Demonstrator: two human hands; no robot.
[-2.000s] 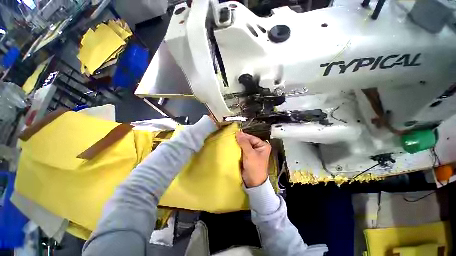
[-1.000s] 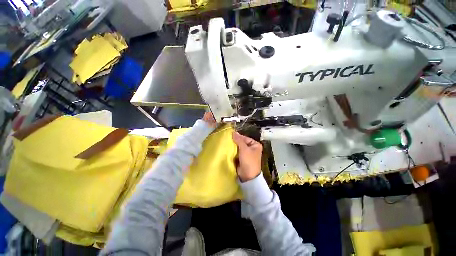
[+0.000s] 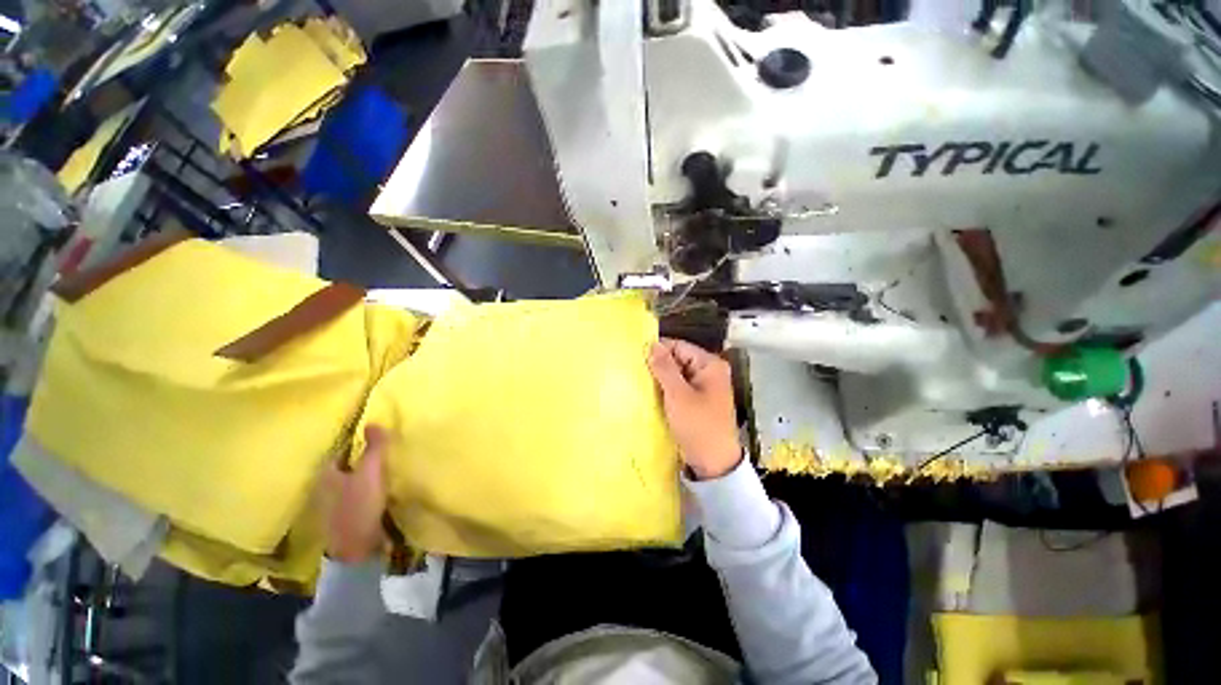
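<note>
A yellow bag panel [image 3: 529,422] lies spread in front of the sewing machine [image 3: 857,147], its upper right corner just below the needle area [image 3: 696,254]. My right hand [image 3: 699,404] pinches the panel's right edge near that corner. My left hand [image 3: 355,498] is at the panel's lower left edge, slightly blurred, with the thumb up on the yellow cloth and the other fingers partly hidden. The needle tip and presser foot are too small to make out clearly.
A large yellow stack [image 3: 201,402] with brown strips sits at the left. A metal-topped table [image 3: 489,161] stands beyond. A green round part [image 3: 1087,373] and an orange round object [image 3: 1152,479] are at the right. More yellow pieces [image 3: 1044,648] lie lower right.
My left hand has moved from the needle area down to the panel's lower left edge. The panel now lies spread wide and uncovered by my left arm. My right hand still pinches its right edge.
</note>
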